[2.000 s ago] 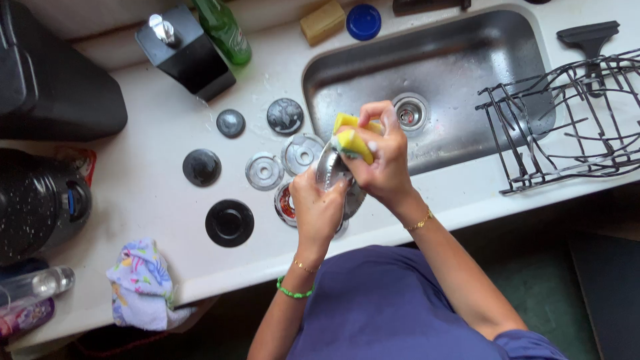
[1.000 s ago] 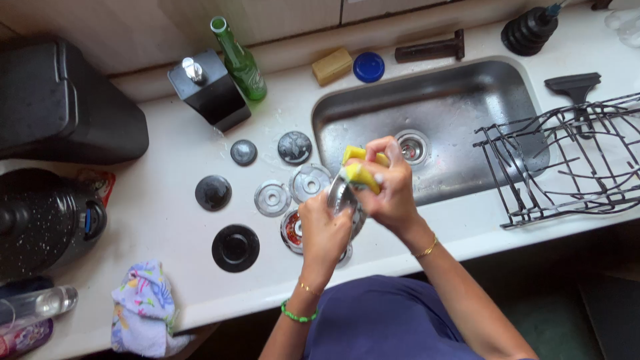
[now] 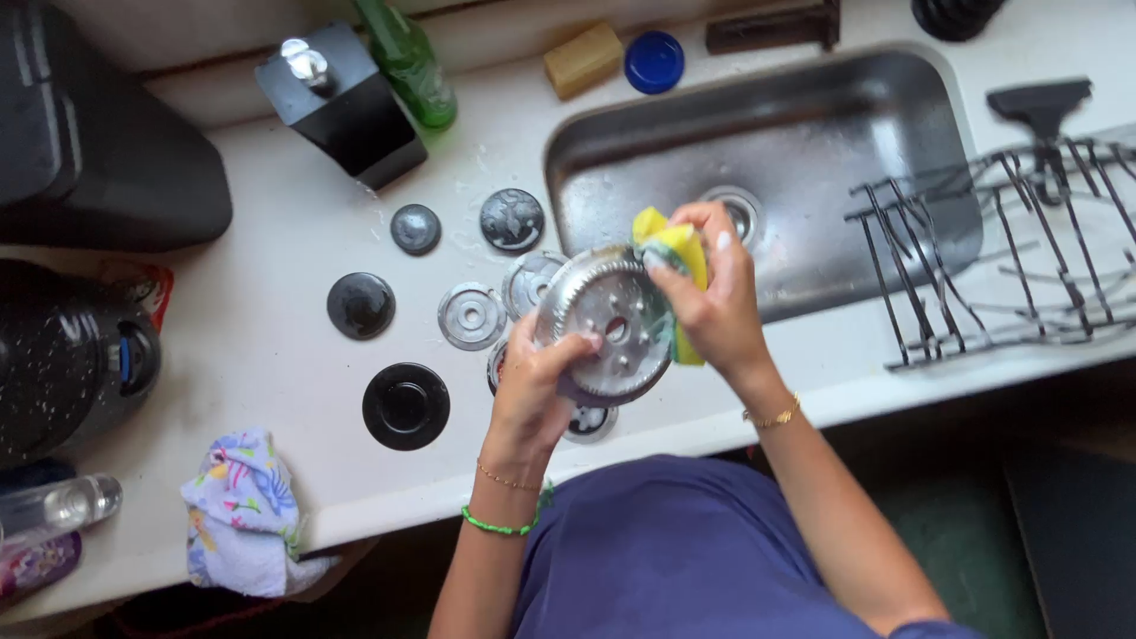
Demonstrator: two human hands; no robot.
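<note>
My left hand (image 3: 537, 377) grips a round metal stove burner part (image 3: 612, 333) with a toothed rim, its thumb on the flat face. My right hand (image 3: 719, 288) holds a yellow and green sponge (image 3: 688, 253) folded against the part's right edge. Soap foam shows on my fingers. Below and left of the part, metal burner rings (image 3: 472, 316) lie on the counter, some partly hidden by it and my left hand. Black burner caps (image 3: 512, 220) lie farther left, one wet with suds, beside a larger black disc (image 3: 406, 406).
The steel sink (image 3: 825, 177) lies behind my right hand. A black wire rack (image 3: 1003, 257) overlaps its right end. At the back stand a black dispenser (image 3: 355, 111), a green bottle (image 3: 413, 71), a yellow block (image 3: 583, 60) and a blue lid (image 3: 654, 62). A patterned cloth (image 3: 240, 515) hangs over the front edge.
The metal part has turned from nearly edge-on to show its toothed face. The sponge has moved from above it to its right edge.
</note>
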